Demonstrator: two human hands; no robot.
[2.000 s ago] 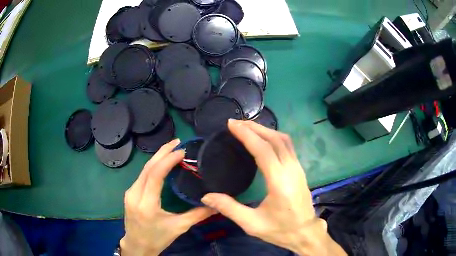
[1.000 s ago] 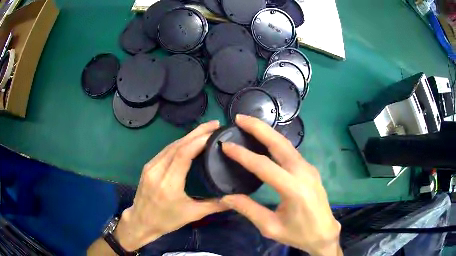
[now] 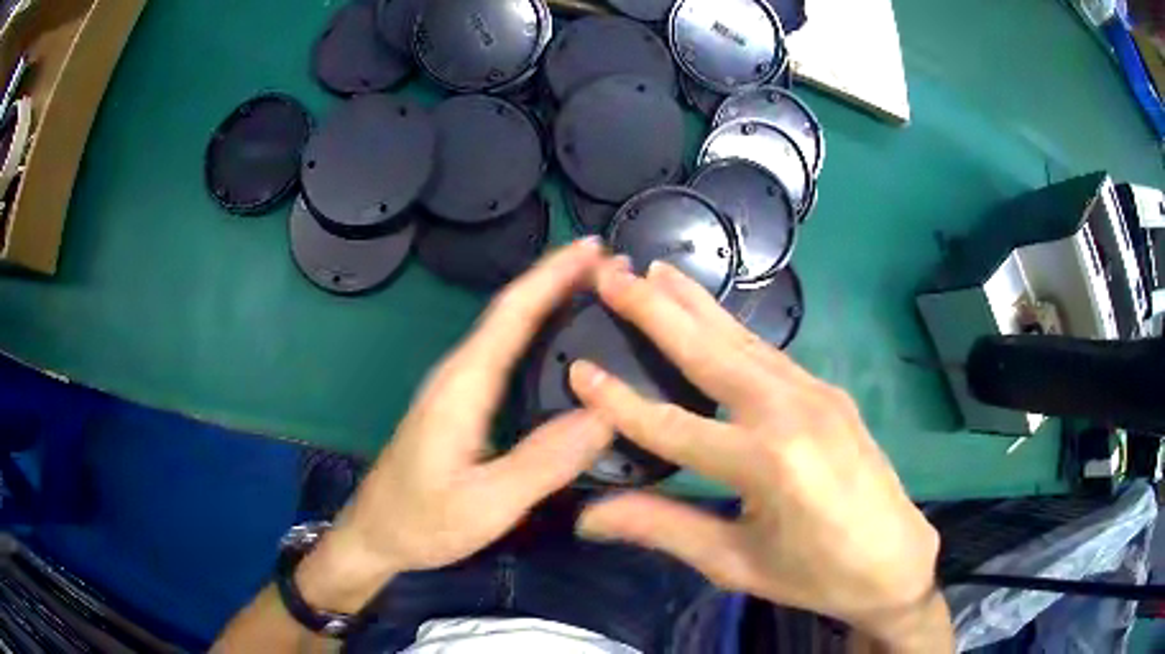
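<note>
A round black housing (image 3: 575, 364) with a cover on top is between my hands near the bench's front edge. My left hand (image 3: 479, 434) holds its left side, with the thumb over the near part of the cover. My right hand (image 3: 754, 447) is on its far right side, with fingertips at the far rim and one finger on the cover; its thumb is off the part. Both hands are slightly blurred. The fingers hide much of the housing. Loose round covers (image 3: 622, 138) lie piled beyond my hands, some shiny.
The electric screwdriver (image 3: 1067, 381) hangs at the right before the screw feeder (image 3: 971, 335). A cardboard box (image 3: 64, 141) stands at the left. A white board (image 3: 850, 58) lies under the pile's far side. A clear plastic liner (image 3: 1086, 575) is at lower right.
The open housing with red and white wires is now covered. My right thumb has come off the part, and my left thumb has moved onto the cover. The view has shifted.
</note>
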